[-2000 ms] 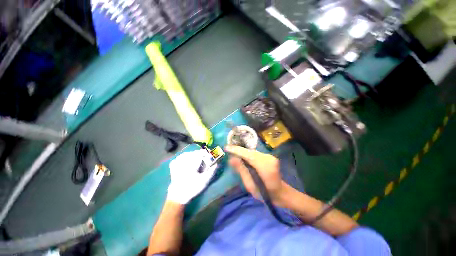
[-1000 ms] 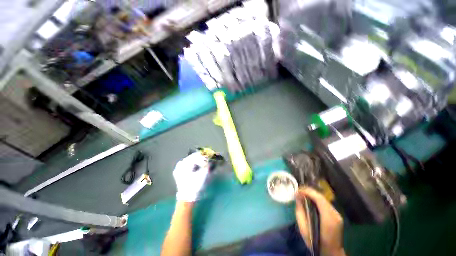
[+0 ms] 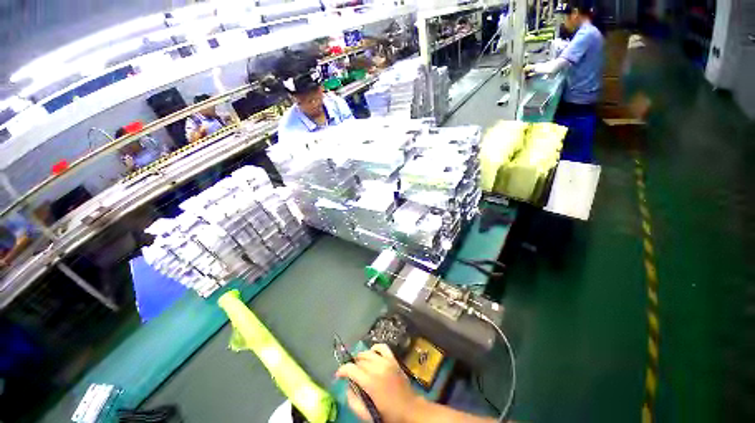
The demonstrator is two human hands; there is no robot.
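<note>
My bare right hand is at the bottom centre, closed around the dark pen-like soldering iron, whose tip points up and left over the belt. A white patch at the bottom edge, beside the near end of the yellow-green roll, looks like my gloved left hand. It is mostly cut off, and what it holds cannot be seen. A white piece lies at the lower left, with black cable beside it.
The dark solder feeder with its green-rimmed spool stands right of the belt, the yellow-brown sponge nearer me. Silver stacks and a yellow-green bundle stand beyond. Several people are farther off, one standing at the line.
The view has tilted up towards the hall. My left hand has dropped to the bottom edge and is mostly out of view. My right hand still holds the iron, now left of the sponge.
</note>
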